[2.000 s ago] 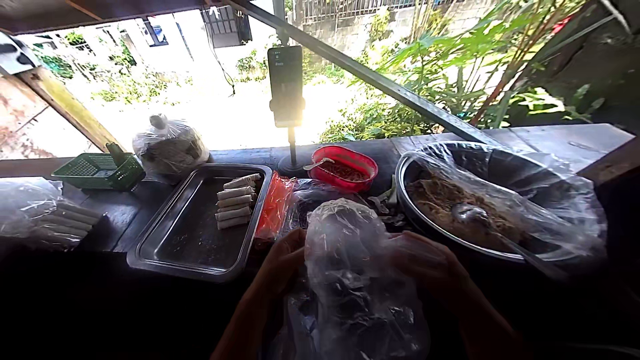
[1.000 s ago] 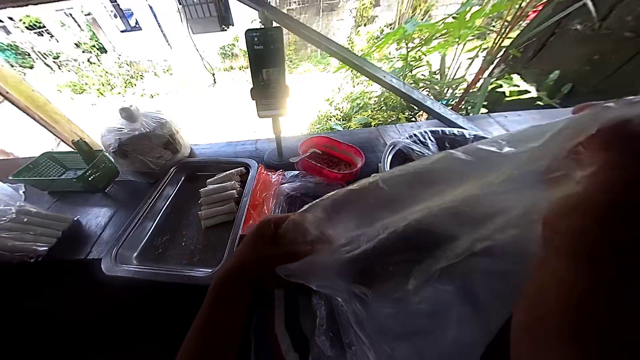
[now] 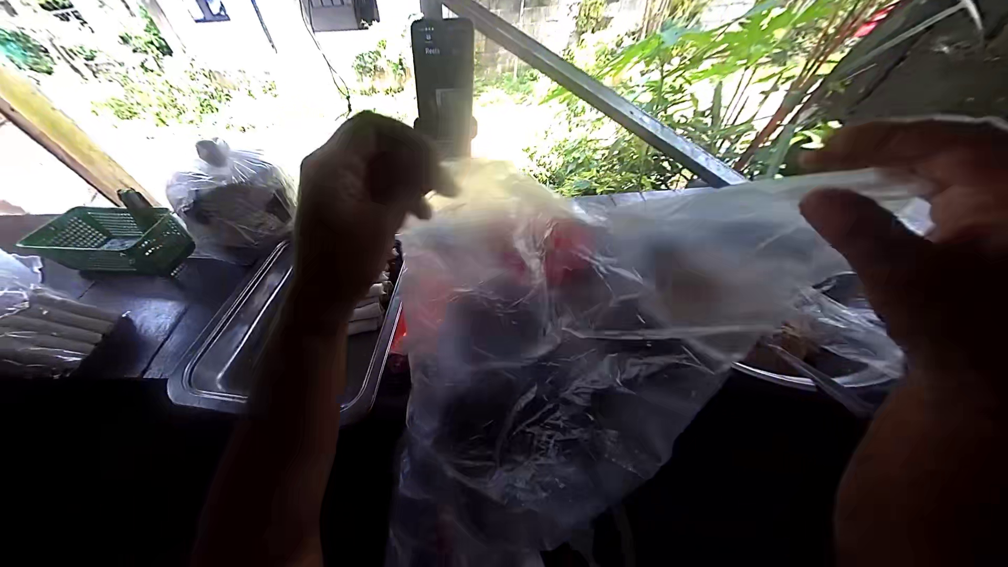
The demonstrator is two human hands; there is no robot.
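A large clear plastic bag [image 3: 551,370] hangs spread out between my raised hands, in the middle of the view. My left hand [image 3: 378,173] is closed on its upper left edge. My right hand [image 3: 890,197] pinches its upper right corner between thumb and fingers. Behind the bag on the left lies a metal tray [image 3: 236,339] with pale rolls [image 3: 368,311], partly hidden by my left forearm. Through the plastic a red bowl shows as a blur. To the right, partly covered, is a metal basin [image 3: 787,378] with brownish food and plastic film over it.
On the counter at the left are a green plastic basket [image 3: 110,240], a tied plastic bag with dark contents [image 3: 232,201] and a bag of rolls [image 3: 55,327]. A phone [image 3: 443,87] stands upright behind my left hand. A metal bar [image 3: 614,102] crosses diagonally beyond.
Both hands have risen from low in the view, and the bunched bag is now spread wide between them. It now covers the red bowl, which showed plainly before.
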